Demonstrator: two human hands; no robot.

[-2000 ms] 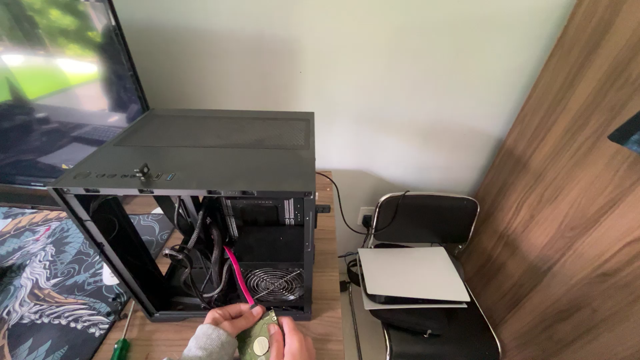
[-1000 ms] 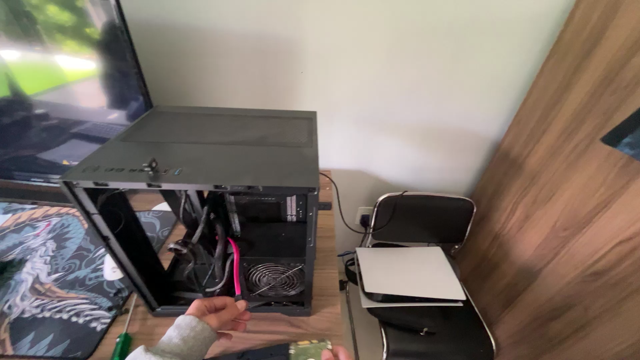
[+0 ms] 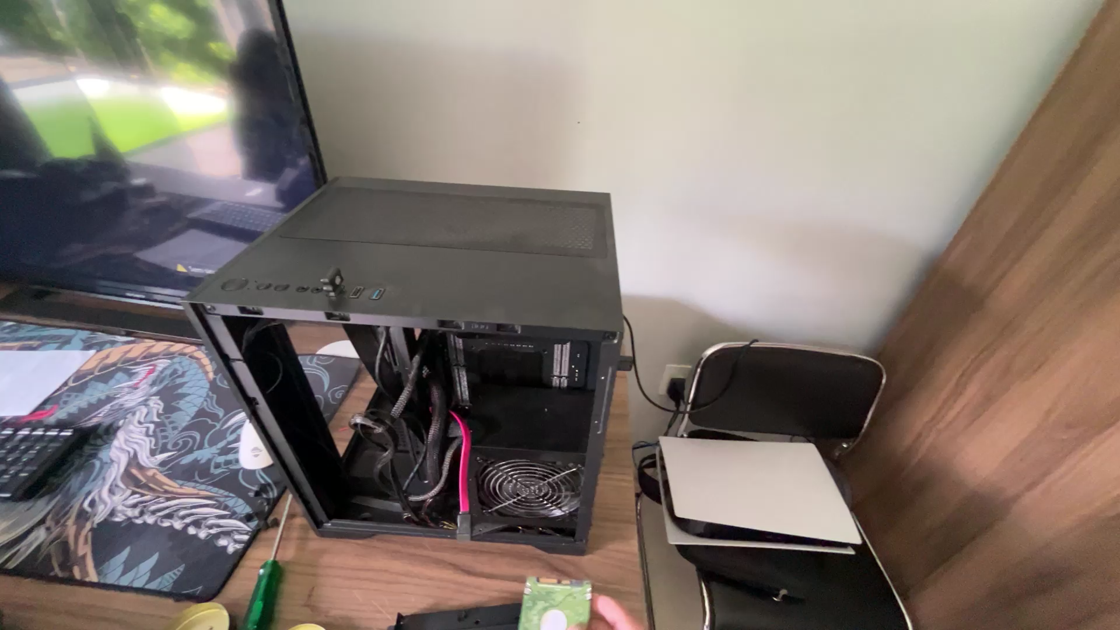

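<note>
A hard drive (image 3: pixel 556 602) with a green circuit board shows at the bottom edge, its connector end pointing away from me. My right hand (image 3: pixel 612 614) grips its right side, with only the fingers in view. My left hand is out of view. Beyond the drive stands an open black PC case (image 3: pixel 472 254). A red SATA cable (image 3: pixel 464 464) hangs from inside it, its plug (image 3: pixel 464 526) loose at the case's lower front edge. Black cables (image 3: pixel 420 402) crowd the middle of the case, left of the power supply's fan grille (image 3: pixel 529 488). A black bracket-like part (image 3: pixel 459 618) lies left of the drive.
A green-handled screwdriver (image 3: pixel 263 595) lies on the wooden desk beside a dragon-print mat (image 3: pixel 166 490) with a white mouse (image 3: pixel 254 444) and a keyboard (image 3: pixel 35 459). A monitor (image 3: pixel 157 157) stands behind at left. At right, a black chair (image 3: pixel 787 398) holds a white panel-like object (image 3: pixel 757 490).
Two seconds ago both hands were at the drive and the red cable. The left hand has let go of the cable and left view; the right hand has moved the drive away from the cable's plug.
</note>
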